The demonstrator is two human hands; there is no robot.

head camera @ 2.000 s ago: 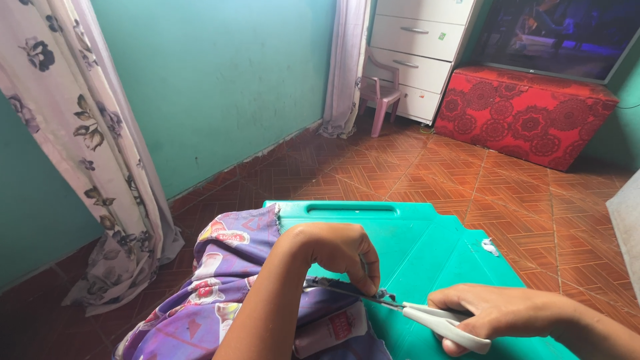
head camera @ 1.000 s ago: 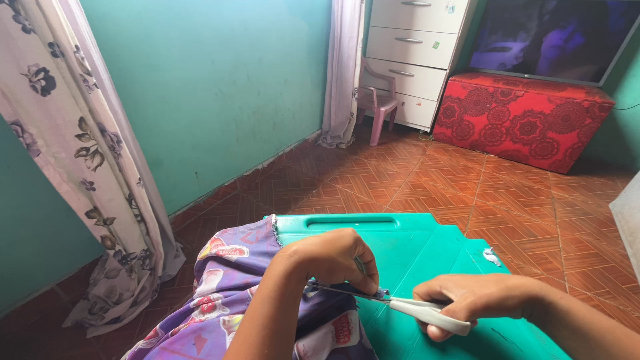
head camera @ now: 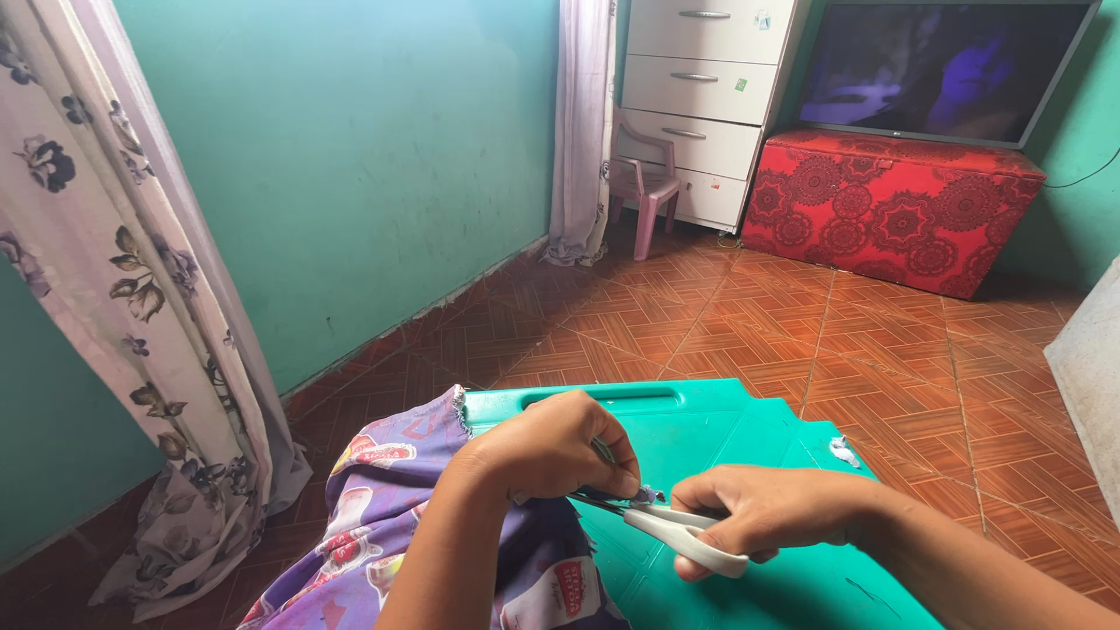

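Observation:
My right hand (head camera: 744,516) has its fingers in the white handles of a pair of scissors (head camera: 643,518), whose blades point left. Just left of it, my left hand (head camera: 569,442) pinches the edge of a purple printed fabric (head camera: 376,490) beside the blades. A small frayed scrap (head camera: 649,496) shows between the fingertips and the handles. The fabric lies bunched over the left side of a green plastic table (head camera: 700,446), under my left forearm. The blade tips are partly hidden behind my left hand and the cloth.
A small white crumpled bit (head camera: 843,451) lies at the table's right edge. Beyond are a tiled floor (head camera: 884,367), a floral curtain (head camera: 114,289) at left, a pink plastic chair (head camera: 646,188), a white chest of drawers (head camera: 700,87), and a red patterned box (head camera: 892,210) under a television (head camera: 945,70).
The scissors' handles, spread apart two seconds ago, came together a second ago and are slightly apart now. My left hand still holds the fabric edge in much the same place.

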